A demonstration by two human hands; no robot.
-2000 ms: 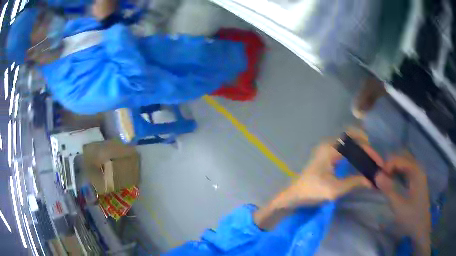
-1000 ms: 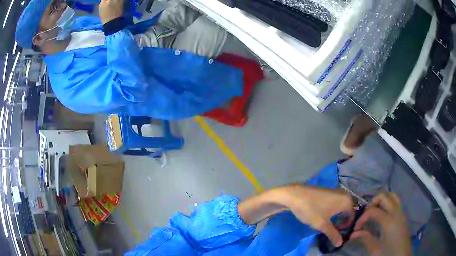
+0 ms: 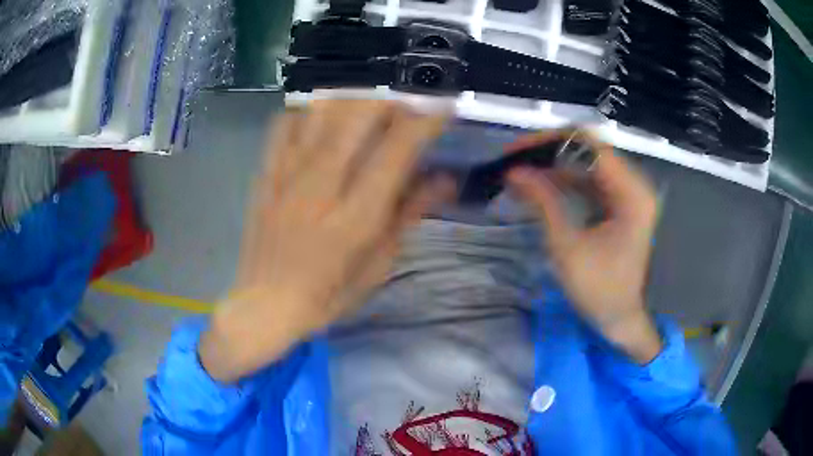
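A black watch (image 3: 486, 183) is held over my lap, just in front of the foam tray, and is blurred. My right hand (image 3: 597, 214) grips its strap between thumb and fingers, with a shiny glint at the strap end. My left hand (image 3: 325, 209) is large and blurred, with its fingertips at the watch's left end; whether it grips the watch cannot be told. The white foam tray (image 3: 508, 112) holds rows of black watches, with two watch cases (image 3: 430, 75) showing near its front edge.
Stacked foam trays (image 3: 134, 76) with bluish edges stand at the upper left, with bubble wrap (image 3: 207, 36) beside them. A green bench top (image 3: 784, 294) shows at the right. At the left are a person's blue smock (image 3: 53, 236), a blue stool (image 3: 76, 365) and a red object (image 3: 125, 214).
The view has swung from the neighbouring worker to the foam tray and my lap. The watch is now held up near the tray edge, and my hands are farther apart.
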